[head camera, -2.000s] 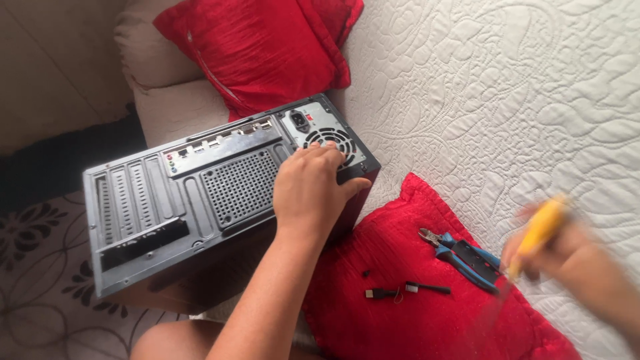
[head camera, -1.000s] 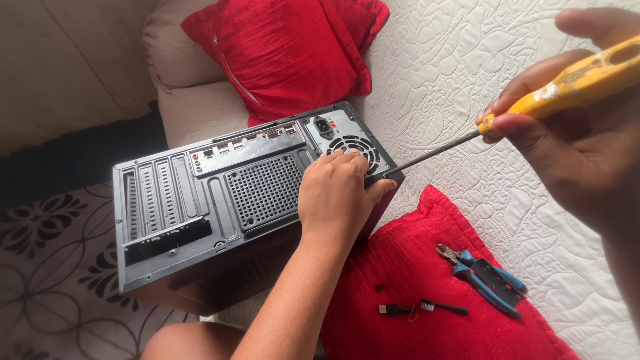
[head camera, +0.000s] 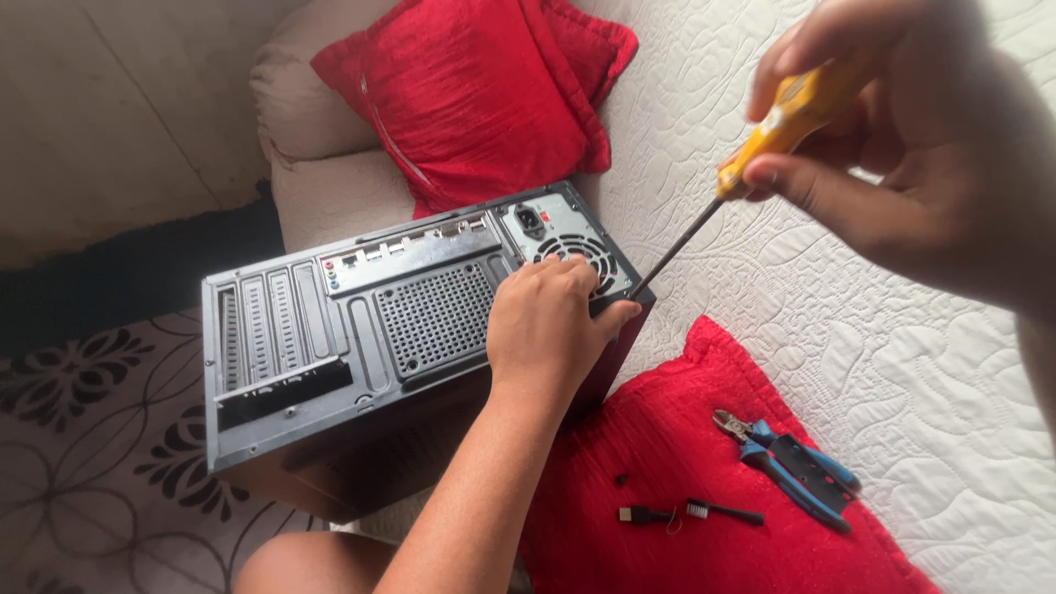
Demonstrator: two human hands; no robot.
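A black desktop computer case [head camera: 330, 412] stands with its rear panel facing up. My left hand [head camera: 549, 322] rests on that panel, fingers over the fan grille of the power supply [head camera: 536, 235] and thumb near the case's corner. On the right, my right hand [head camera: 874, 157] grips a screwdriver [head camera: 775, 132] by its yellow handle. Its shaft slants down to the left, and the tip meets the case corner just beyond my left thumb. Whether a screw sits under the tip cannot be made out.
Blue-handled diagonal cutters [head camera: 796, 470], a USB plug piece [head camera: 643, 515], a small black brush [head camera: 726, 511] and a small dark bit [head camera: 621, 478] lie on a red cushion [head camera: 610, 454]. More red cushions [head camera: 487, 99] lie behind the case. White quilted fabric [head camera: 825, 330] spreads to the right.
From two seconds ago, my right hand has brought the screwdriver from over the lower right cushion up to the case corner. My left hand has stayed on the rear panel.
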